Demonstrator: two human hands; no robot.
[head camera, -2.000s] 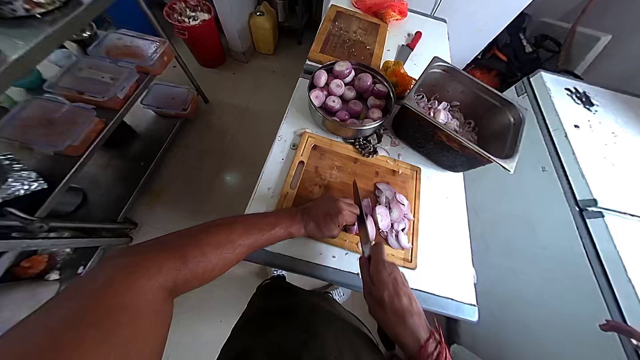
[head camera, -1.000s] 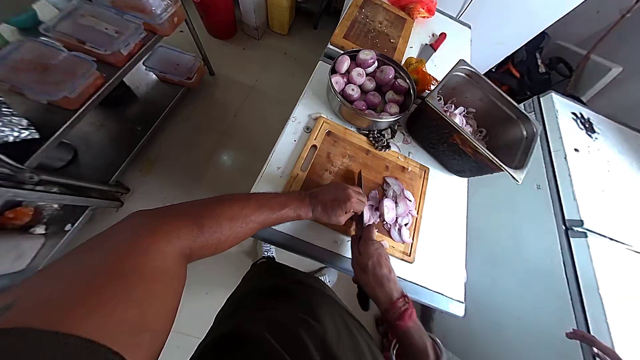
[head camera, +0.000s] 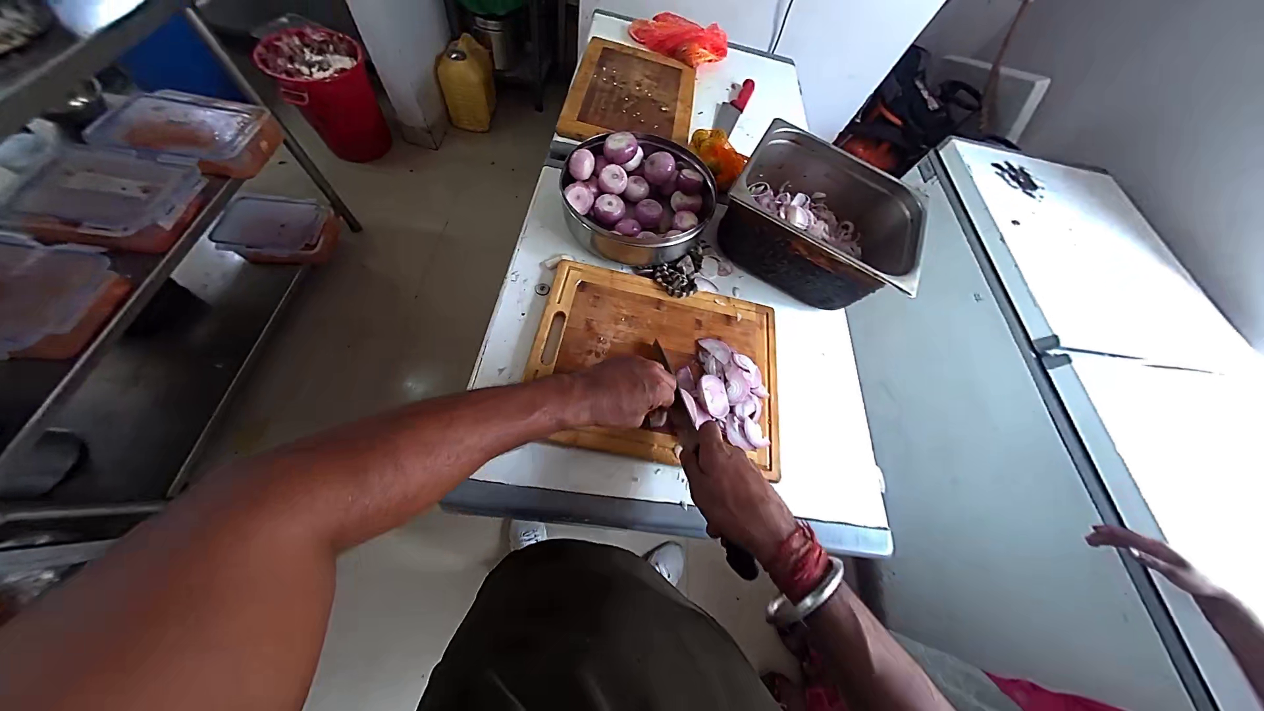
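Observation:
My left hand (head camera: 624, 391) presses a piece of red onion, mostly hidden under its fingers, on a grooved wooden cutting board (head camera: 632, 314). Closed round the handle of a kitchen knife (head camera: 677, 400) is my right hand (head camera: 733, 484); the blade lies beside the left fingertips. Sliced red onion (head camera: 726, 392) is heaped against the blade's right side. Beyond the board, a round steel bowl (head camera: 632, 247) holds several peeled red onions (head camera: 612, 180). A deep steel pan (head camera: 894, 232) to its right contains sliced onion (head camera: 810, 217).
A second cutting board (head camera: 632, 94), a red-handled knife (head camera: 736, 104) and an orange plastic bag (head camera: 679, 38) lie at the table's far end. Lidded containers (head camera: 183, 128) fill the left rack. Another person's hand (head camera: 1150, 553) is over the white chest freezer (head camera: 1027, 434) at right.
The view has shifted. Both hands stay at the board, with the knife beside the sliced onion; the other person's hand reaches further into view at right.

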